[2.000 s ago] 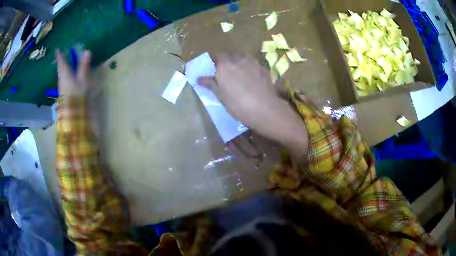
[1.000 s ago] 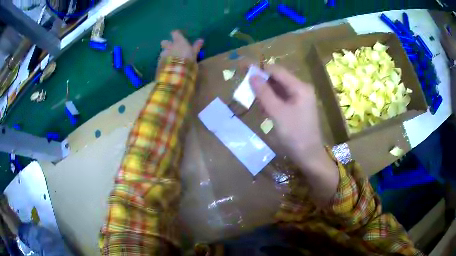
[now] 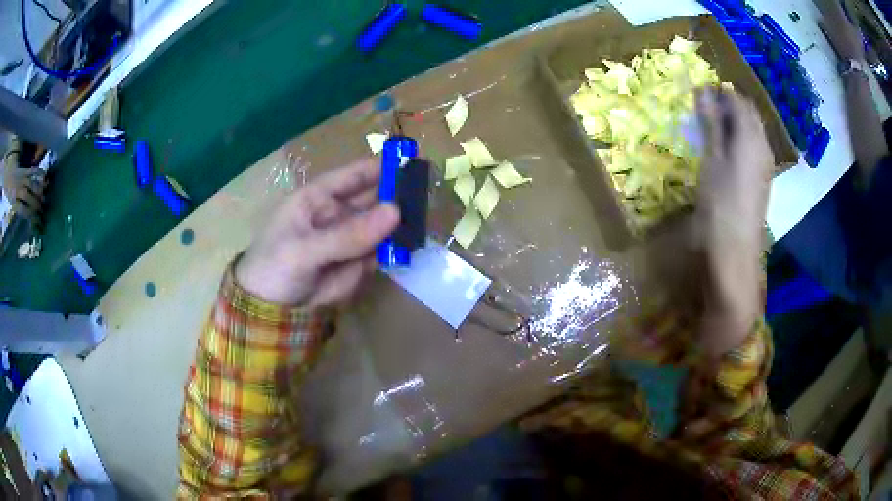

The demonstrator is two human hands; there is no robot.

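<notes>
My left hand [image 3: 328,230] holds a blue battery cell [image 3: 394,235] upright between thumb and fingers, over the cardboard mat. A flat black piece [image 3: 414,203] lies along the cell's right side, and thin leads stick out at its top. A white strip [image 3: 445,284] lies on the mat just below the cell. My right hand [image 3: 738,186] is blurred above the open cardboard tray [image 3: 602,201] of pale yellow pieces [image 3: 646,113]. Something whitish shows near its fingertips; whether it grips anything cannot be told.
Several loose yellow pads [image 3: 476,152] lie on the cardboard mat [image 3: 235,284]. Blue cells lie on the green surface [image 3: 264,68] beyond it. More blue cells [image 3: 773,59] are piled on white at the far right. Another person's arm [image 3: 861,88] is at the right edge and a hand at the left edge.
My left hand has come back from the green surface with a blue cell. My right hand has moved right, from over the mat to the tray of yellow pieces.
</notes>
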